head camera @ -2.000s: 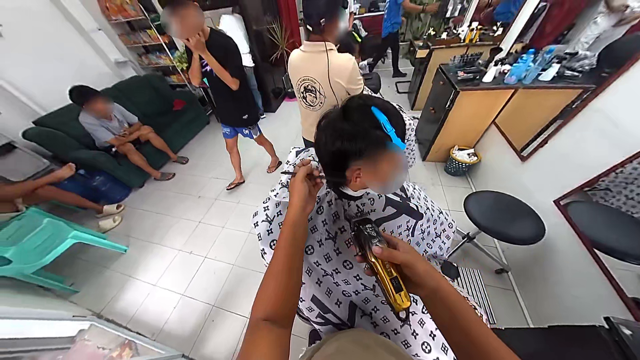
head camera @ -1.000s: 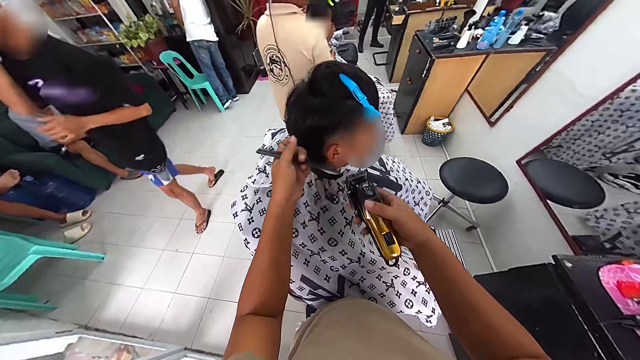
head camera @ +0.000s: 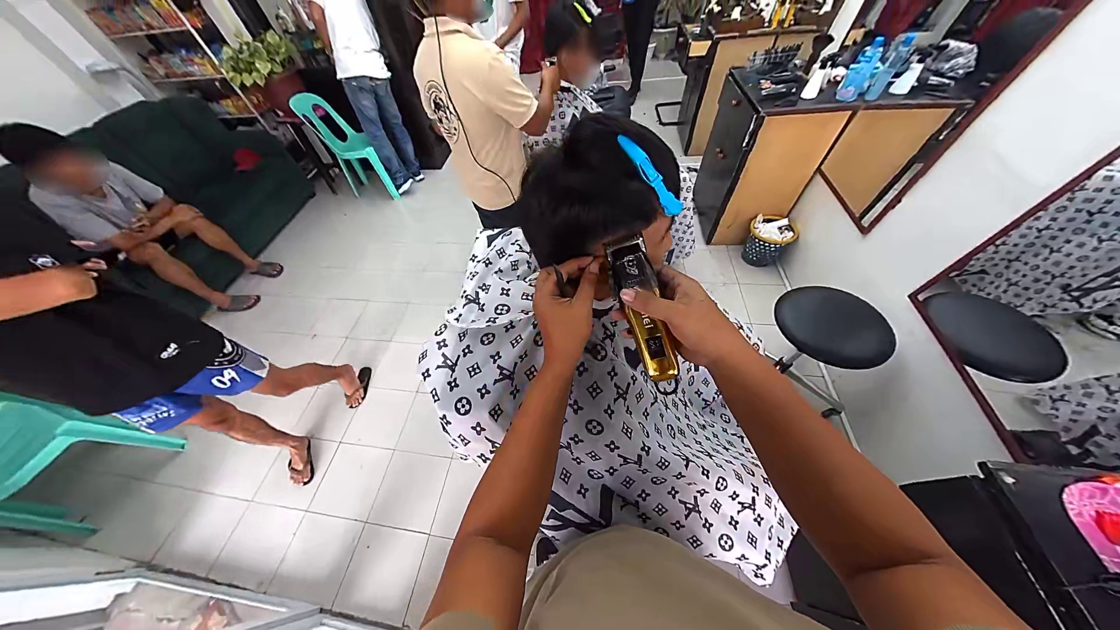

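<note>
A seated person with black hair [head camera: 582, 179] wears a white barber cape [head camera: 604, 420] with a black pattern. A blue hair clip [head camera: 649, 175] holds the hair on top. My right hand [head camera: 687, 315] grips a black and gold hair clipper [head camera: 643, 306], its blade end against the side of the head near the ear. My left hand [head camera: 567, 302] is at the same side of the head, left of the clipper, fingertips by the ear. A thin dark comb [head camera: 561, 280] shows partly between its fingers; the rest of it is hidden.
A black round stool [head camera: 835, 327] and a small waste basket [head camera: 770, 241] stand right. Behind is a counter [head camera: 787, 101] with bottles. A co-worker in a beige shirt [head camera: 472, 96] stands just beyond the seated person. At left are a person in black [head camera: 96, 341], a green sofa [head camera: 197, 157] and green plastic chairs [head camera: 346, 140].
The clipper has moved up from below the ear to the side of the head. My left hand has come in close beside it. The person in black at left has shifted lower in view.
</note>
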